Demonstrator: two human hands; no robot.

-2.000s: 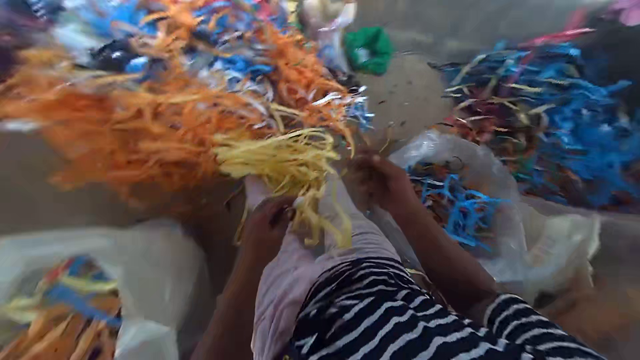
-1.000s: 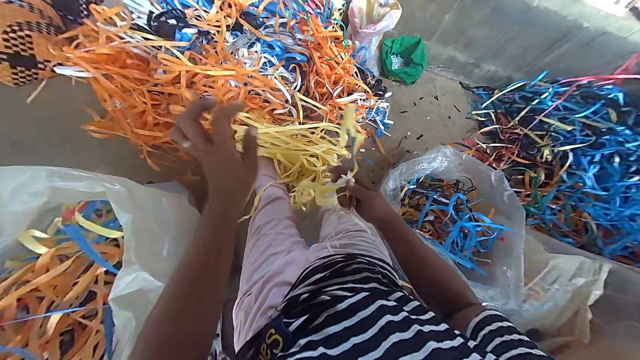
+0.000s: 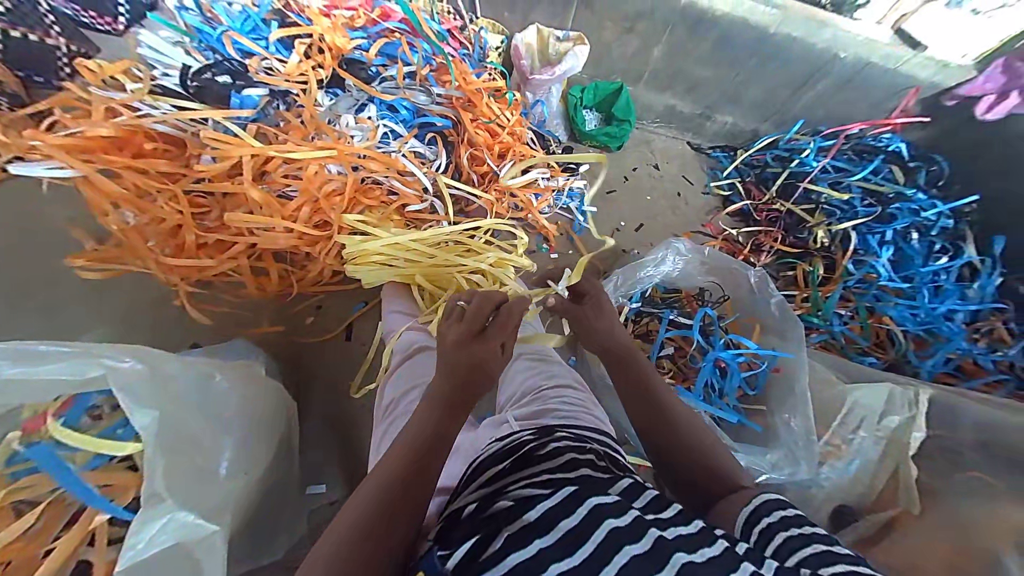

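A loose bundle of yellow plastic strapping strips lies across my lower legs. My left hand, a ring on one finger, is at the bundle's near edge with its fingers closed on yellow strip. Just to its right, my right hand pinches a yellow strip and a small white piece. From there one yellow strip rises and curls up over the floor. The fingertips of both hands are close together, and the strip between them is partly hidden.
Orange strips heap beyond the bundle, blue and white ones behind. Blue strips pile at right. Open plastic bags of strips stand at left and right. A green bag and whitish sack stand near the wall.
My left hand, raised with spread fingers one second ago, has come down and right to the yellow strips beside my right hand. One yellow strip now extends up past the bundle.
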